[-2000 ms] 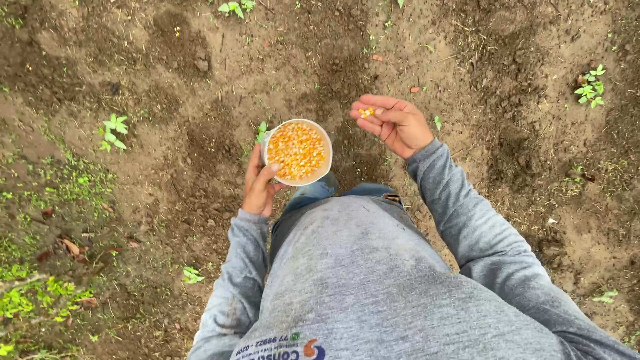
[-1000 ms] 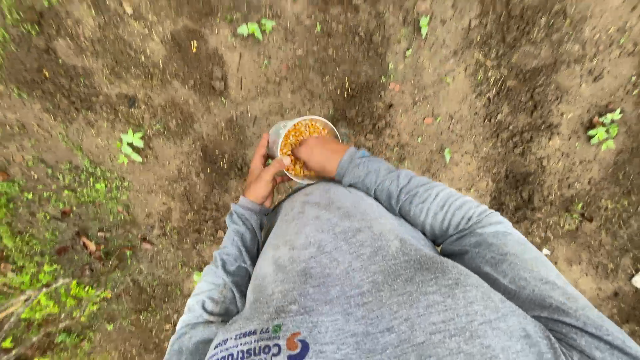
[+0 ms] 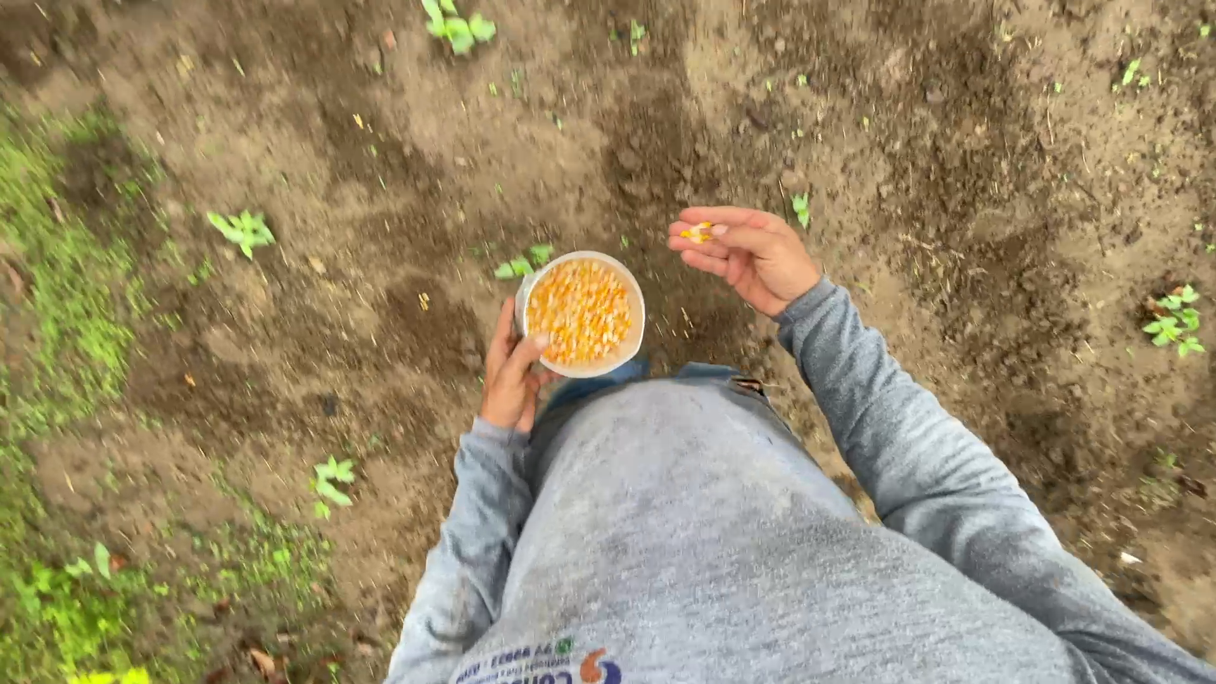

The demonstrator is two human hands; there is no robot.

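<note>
A round white plastic tub [image 3: 638, 328] holds many yellow-orange corn kernels [image 3: 581, 312]. My left hand [image 3: 514, 372] grips its left side, the thumb over the rim and the fingers around the outer wall. To the right of the tub, above the soil, my right hand [image 3: 750, 255] is turned partly palm up, with a few corn kernels [image 3: 698, 232] between thumb and fingers. How many it holds cannot be told.
Brown soil [image 3: 532, 161] bears small leafy seedlings, one [image 3: 243, 231] to the left, one [image 3: 460, 28] at the top and one [image 3: 1176, 321] at far right. Low green weeds [image 3: 66, 275] grow along the left side. Dark damp patches mark the ground.
One second ago my right hand was in the tub among the kernels; now it is out to the right, holding a few. My left hand still holds the tub. The ground in view has shifted.
</note>
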